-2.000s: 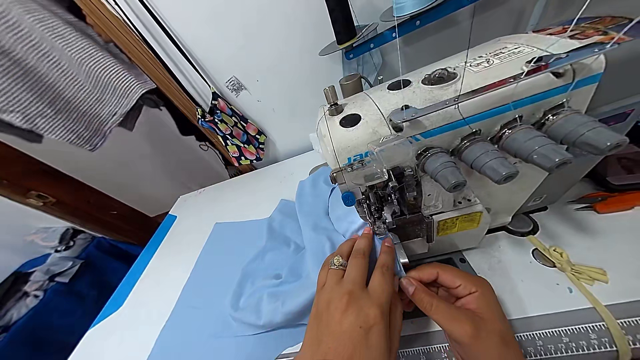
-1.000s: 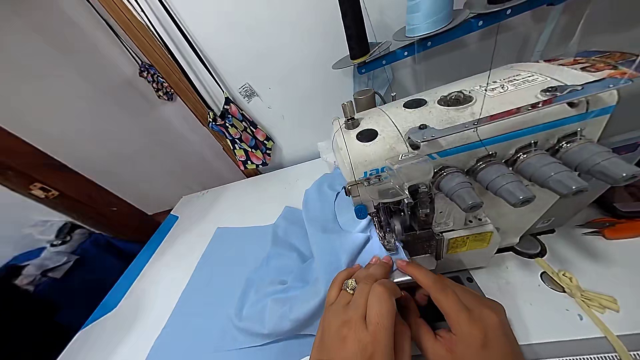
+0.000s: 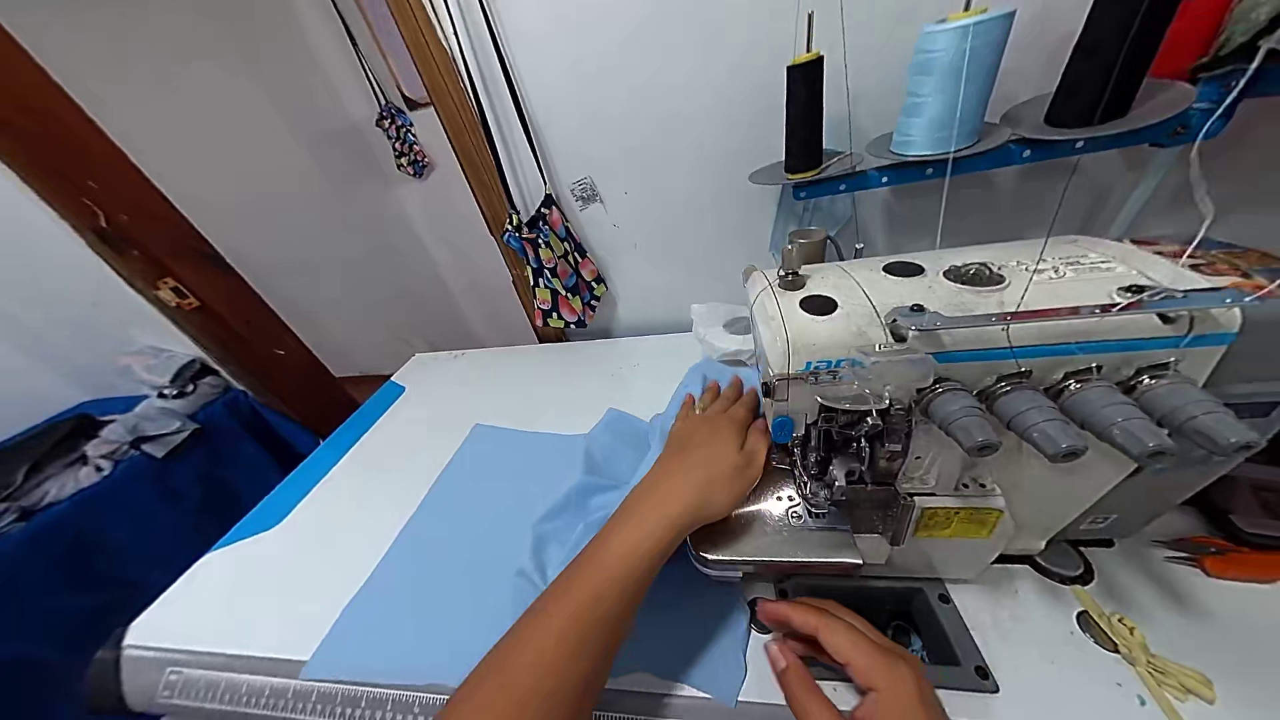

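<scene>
Light blue fabric (image 3: 470,540) lies over the left part of the white table and runs up beside a Jack overlock sewing machine (image 3: 1000,310). My left hand (image 3: 715,440) rests on the bunched far part of the fabric, left of the machine head, palm down; whether its fingers grip the cloth cannot be told. The metal needle plate (image 3: 780,535) shows bare, with no fabric under the presser foot area (image 3: 825,480). My right hand (image 3: 850,655) is low in front of the machine, fingers apart and holding nothing, near the dark recess (image 3: 890,620) in the table.
Thread cones, black (image 3: 804,120) and light blue (image 3: 950,85), stand on a blue rack behind. Orange-handled cutters (image 3: 1235,565) and a tied yellowish strip (image 3: 1140,650) lie at right. A ruler strip (image 3: 290,695) runs along the front edge. A patterned pouch (image 3: 555,265) hangs at the wall.
My left hand has moved from the presser foot to the fabric behind and left of it. My right hand has come away from the cloth toward the front. The fabric has left the needle area.
</scene>
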